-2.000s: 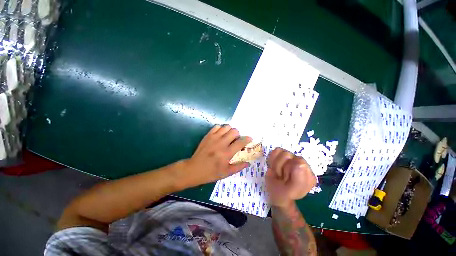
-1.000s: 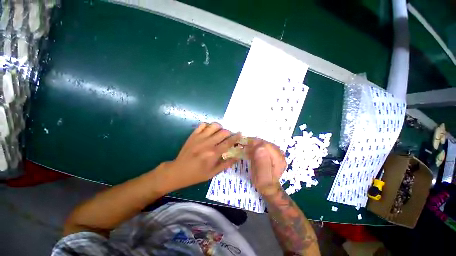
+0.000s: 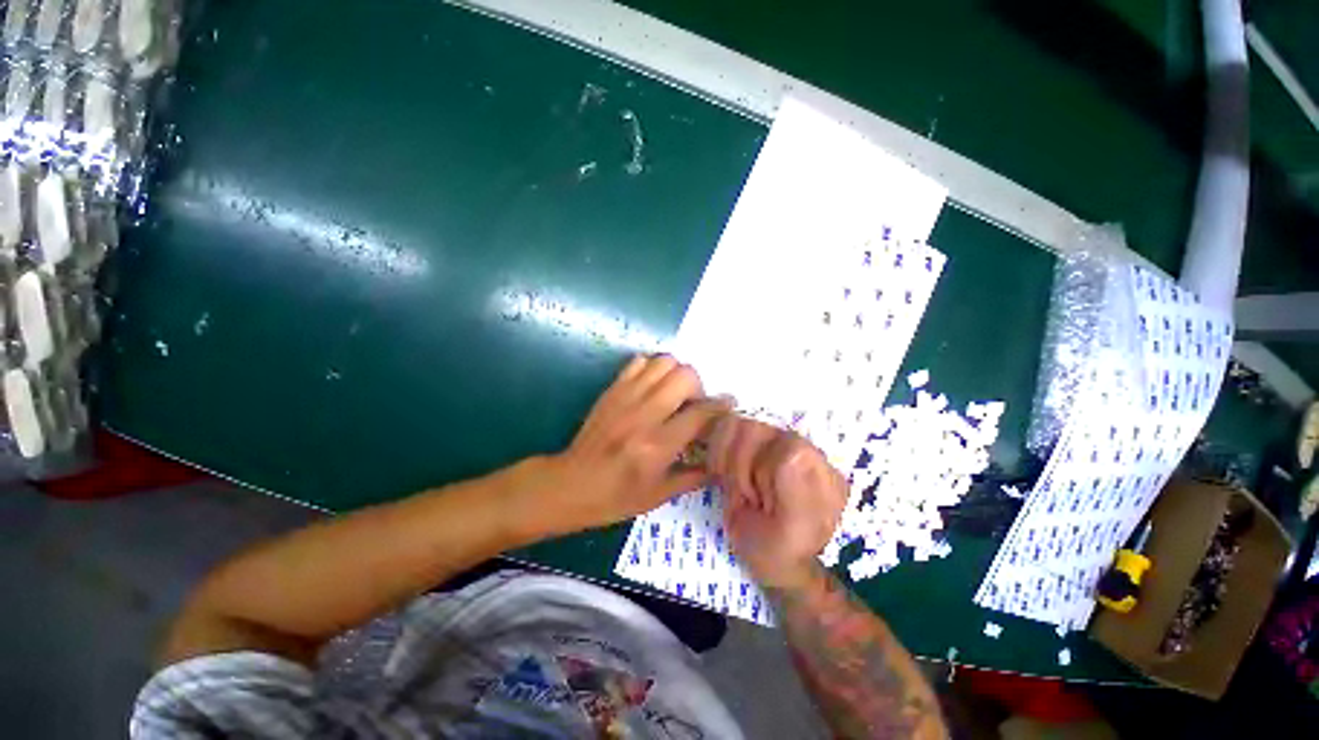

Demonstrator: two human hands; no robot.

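My left hand (image 3: pixel 637 441) is closed around a cream plastic housing (image 3: pixel 696 453), mostly hidden by the fingers. My right hand (image 3: pixel 781 489) is curled against it, its fingertips touching the housing area; whether they hold a tool or pad cannot be seen. Both hands are over a white adhesive pad sheet (image 3: pixel 868 325) with rows of small dark blue marks. A loose heap of small white backing squares (image 3: pixel 926 470) lies right of the sheet and my right hand.
Spare marked sheets (image 3: pixel 1121 434) lie by bubble wrap (image 3: pixel 1081 347) at right. Beyond are a yellow-and-black tool (image 3: pixel 1124 580) and an open cardboard box (image 3: pixel 1230 607) of small dark parts. Shiny clear packaging with cream housings (image 3: pixel 51 217) is at far left.
My right hand has moved left, from apart on the right to against my left hand. The housing is now more covered by fingers. The whole view has shifted slightly.
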